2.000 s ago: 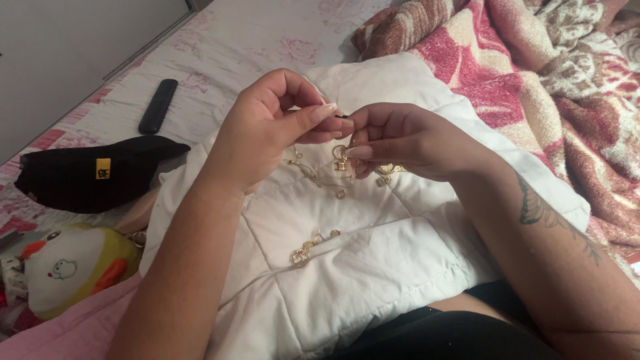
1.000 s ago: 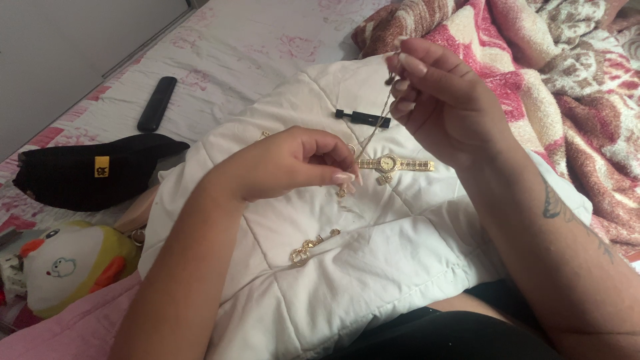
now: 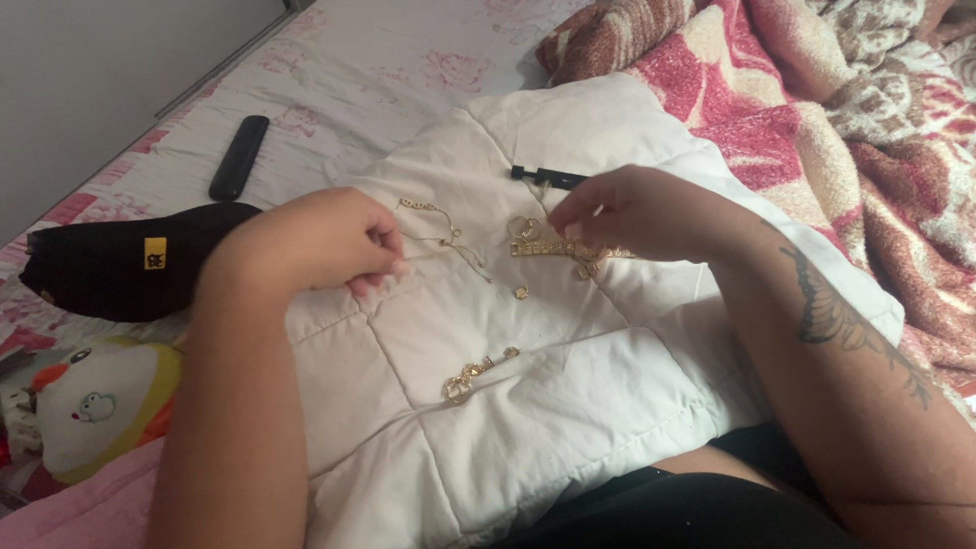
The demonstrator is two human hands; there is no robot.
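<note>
A thin gold chain bracelet (image 3: 450, 229) lies on the white quilted cover, and my left hand (image 3: 328, 236) is at its left end; whether the fingers pinch it is hidden. My right hand (image 3: 633, 213) hovers over a gold watch, covering its face; part of the watch's band (image 3: 543, 249) shows. What the right fingertips touch is unclear. Gold hoops (image 3: 524, 227) rest just above the band. Behind the right hand is a small black tool (image 3: 550, 178). A small gold piece (image 3: 521, 293) sits below the band, and a cluster of gold jewelry (image 3: 473, 375) is nearer my lap.
A black remote control (image 3: 239, 158) lies on the floral bedsheet at the left. Below it are a black pouch-like cloth item (image 3: 107, 263) with a yellow label and a plush toy (image 3: 99, 412). A patterned pink and brown blanket (image 3: 762, 99) is bunched at the right.
My right hand has come down from its raised position to the watch. My left hand has moved left. The chain held up between them a second ago is now lowered; a gold bracelet lies spread on the quilt.
</note>
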